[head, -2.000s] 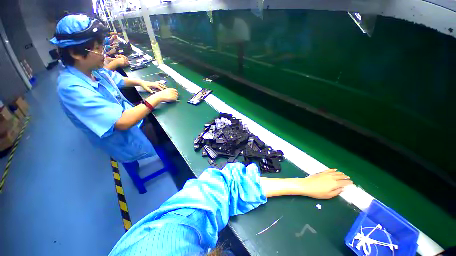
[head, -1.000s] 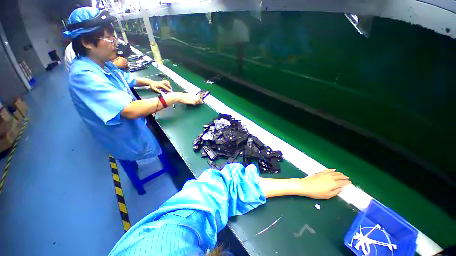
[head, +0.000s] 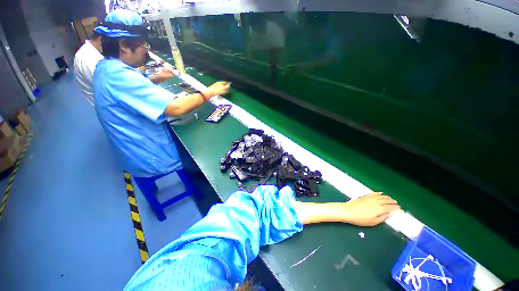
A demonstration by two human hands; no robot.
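Observation:
My left hand (head: 373, 209) lies palm down on the white edge strip (head: 407, 223) of the bench, its fingers towards the belt and slightly apart, with nothing seen in it. My forearm crosses the green bench, just in front of a heap of black plastic modules (head: 259, 156). An open blue bin (head: 464, 256) stands to the right of my left hand and holds thin white leads (head: 420, 274). A small white scrap (head: 361, 235) lies on the bench below the hand. My right hand is out of the picture.
A person in a blue smock (head: 128, 113) sits at the bench on the left, on a blue stool (head: 171, 199). A phone assembly (head: 218, 113) lies beyond the heap. The dark green belt (head: 318, 136) runs behind the white strip.
The neighbouring worker moved a hand to the phone assembly, then on over the belt, and leans further away. The assembly has shifted slightly. My left hand has stayed still.

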